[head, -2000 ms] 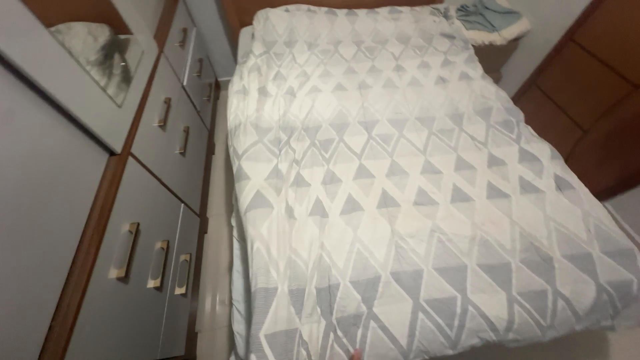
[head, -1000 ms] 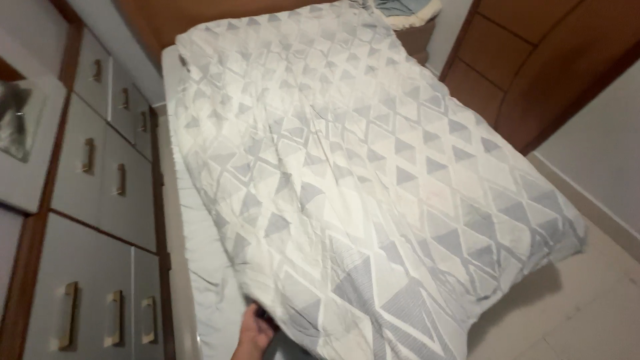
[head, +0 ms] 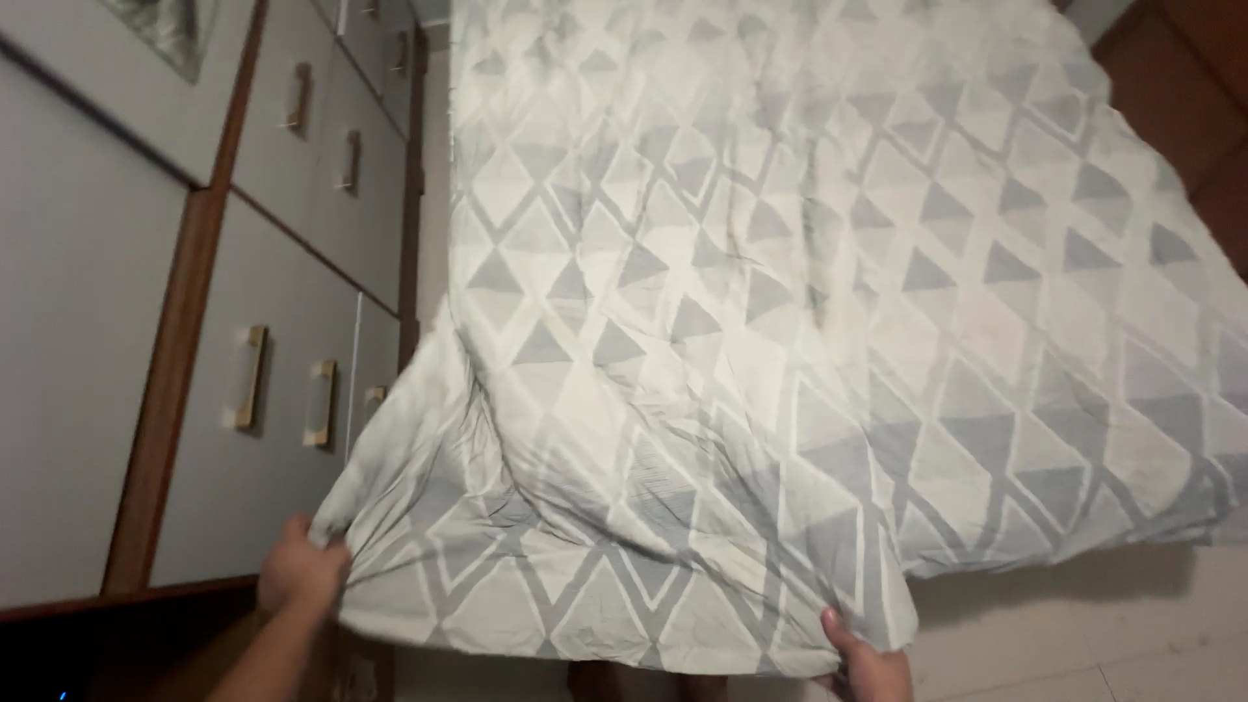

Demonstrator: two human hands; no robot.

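A white and grey bed cover (head: 682, 322) with a diamond and triangle pattern lies over the bed. Its near end is lifted and stretched between my two hands, with folds running across the fabric. At the lower left, my left hand (head: 302, 575) grips the cover's left corner, fingers closed on the cloth. My right hand (head: 866, 658) holds the near edge at the lower right, thumb on top and the other fingers mostly hidden under the fabric. The mattress is hidden beneath the cover.
Grey cabinets (head: 263, 487) with brown wood frames and metal handles (head: 251, 378) stand close along the left. Tiled floor (head: 1053, 624) shows at the lower right. A brown wooden surface (head: 1170, 97) is at the upper right. My legs are partly visible below the cover's edge.
One second ago a single hand was at the cover's near left edge. Now both hands hold the cover, and its near end is raised and spread out toward me.
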